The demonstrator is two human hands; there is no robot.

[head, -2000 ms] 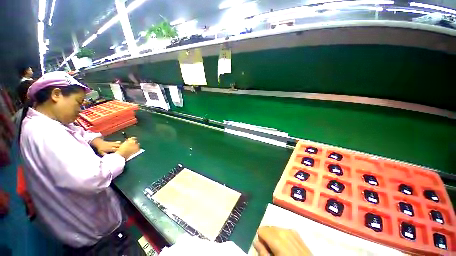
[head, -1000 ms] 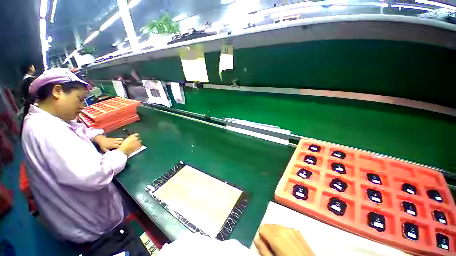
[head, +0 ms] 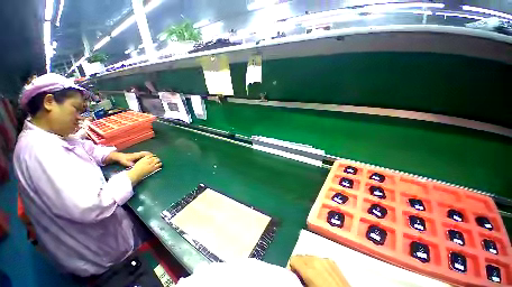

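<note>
The orange-red compartment tray (head: 396, 238) lies at the right of the bench, tilted in view. Most of its pockets hold a black watch-like unit (head: 420, 250) with a white mark; a few pockets at its far edge are empty. A white work sheet (head: 359, 268) lies along the tray's near edge. One of my hands (head: 319, 271) rests on the sheet's left part at the bottom edge, cut off by the frame; it looks like my left hand, and its fingertips are partly hidden. A white sleeve shows beside it. My right hand is out of the picture.
A beige pad with black patterned edges (head: 222, 221) lies left of the sheet. A person in a pink cap and coat (head: 73, 190) sits at the left, hands on the bench (head: 191, 151). Stacked orange-red trays (head: 126, 126) stand beyond them. Papers (head: 218, 78) hang from the shelf.
The seated person's head and upper body have shifted left, and their hands have come together. My visible hand has barely moved; the white sleeve beside it covers more of the bottom edge.
</note>
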